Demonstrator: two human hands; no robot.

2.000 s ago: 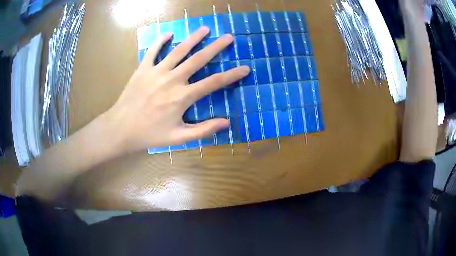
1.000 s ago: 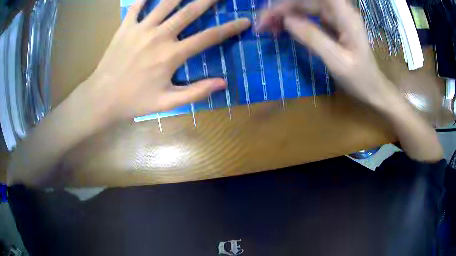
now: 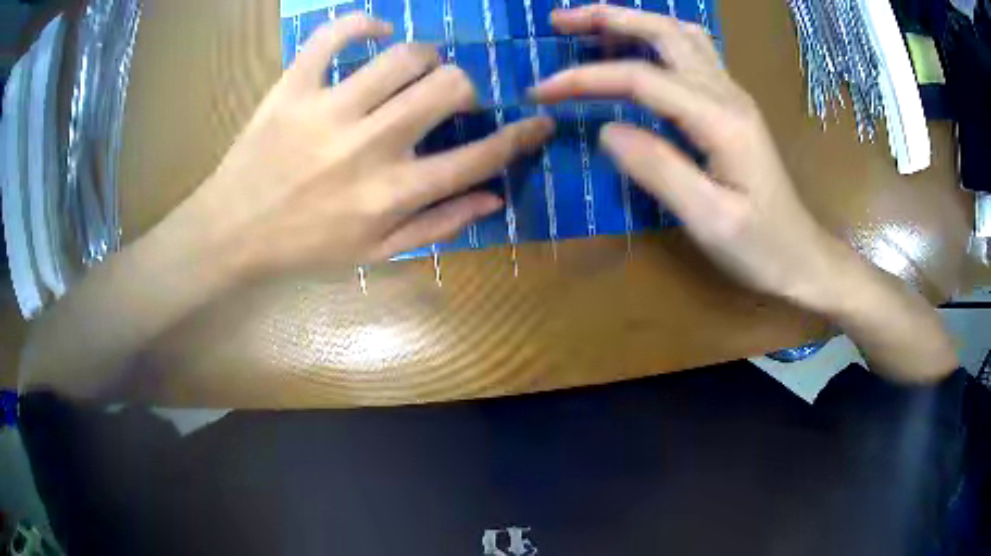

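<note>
The blue solar cell panel (image 3: 592, 201) lies flat on the brown tabletop, its far edge cut off by the picture's top. Thin silver tabbing ribbons run along it, and their short ends poke past the near edge. My left hand (image 3: 380, 163) is over the panel's left half, fingers apart and partly bent. My right hand (image 3: 695, 141) is over the right half, fingers apart and curved. Both hands are bare and somewhat blurred. I see nothing held in either. The cells under my palms are hidden.
Cut bus ribbons (image 3: 92, 141) and white strips (image 3: 38, 174) lie at the left. More ribbons (image 3: 837, 65) and a white strip (image 3: 900, 98) lie at the right, beside a small yellow square (image 3: 926, 59). The brown table's near edge curves before my dark clothing.
My right hand has come in from the far right to over the panel. My left hand's fingers, earlier spread flat, are now more bent. The view has shifted, so the panel sits higher.
</note>
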